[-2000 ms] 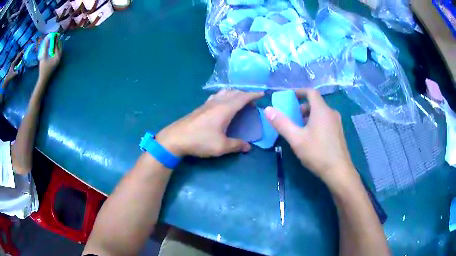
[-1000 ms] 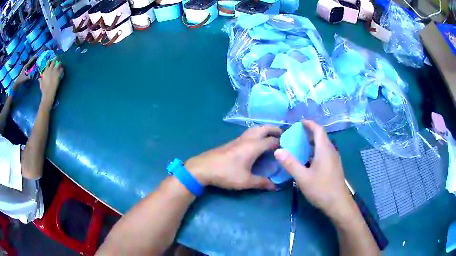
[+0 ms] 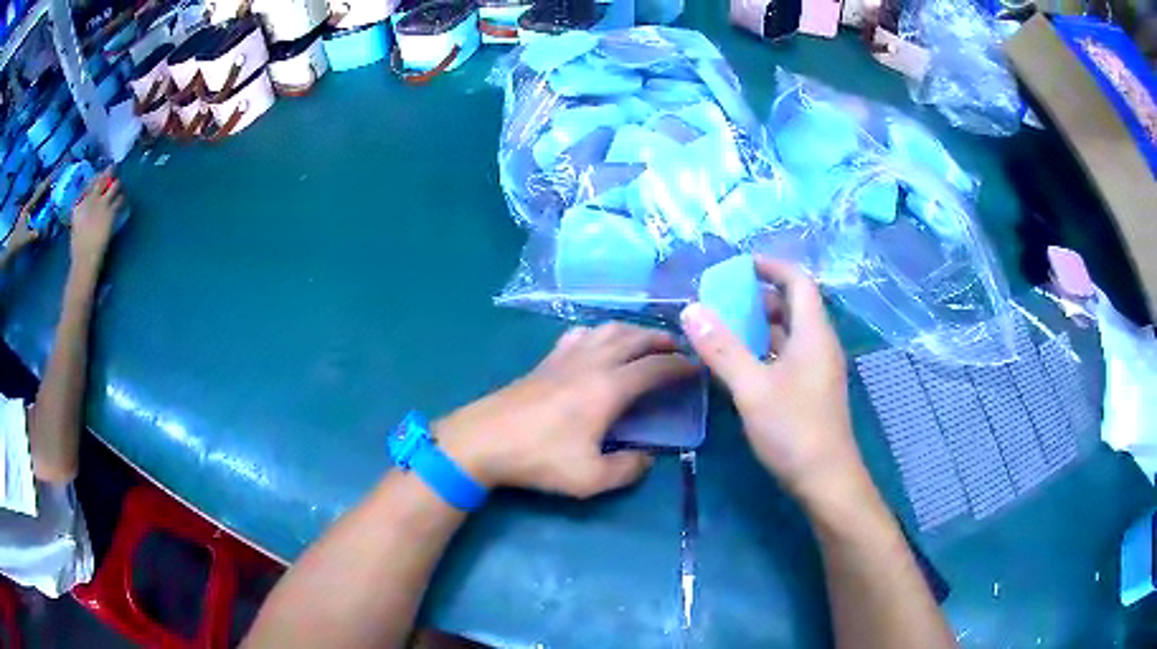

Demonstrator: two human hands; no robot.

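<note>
My left hand (image 3: 590, 406), with a blue wristband on the wrist, is closed around a grey-violet panel (image 3: 666, 418) that lies at the bench top; the fingers hide part of it. My right hand (image 3: 787, 380) holds a light-blue panel (image 3: 733, 302) tilted up between thumb and fingers, just right of and above the left hand's panel, apart from it. A thin pen-like tool (image 3: 689, 539) lies on the bench below the hands. A clear plastic bag (image 3: 622, 165) full of light-blue panels lies just beyond the hands.
A second clear bag (image 3: 875, 190) lies to the right. A grey gridded sheet (image 3: 977, 425) lies right of my right hand. A dark handle (image 3: 930, 577) shows beside my right forearm. Boxes with brown straps (image 3: 203, 76) stand along the far edge. Another person's arm (image 3: 70, 330) reaches in at left.
The two panels, together at my hands before, are now apart: my right hand has lifted the light-blue one away, and the left hand keeps the grey-violet one. The view has shifted.
</note>
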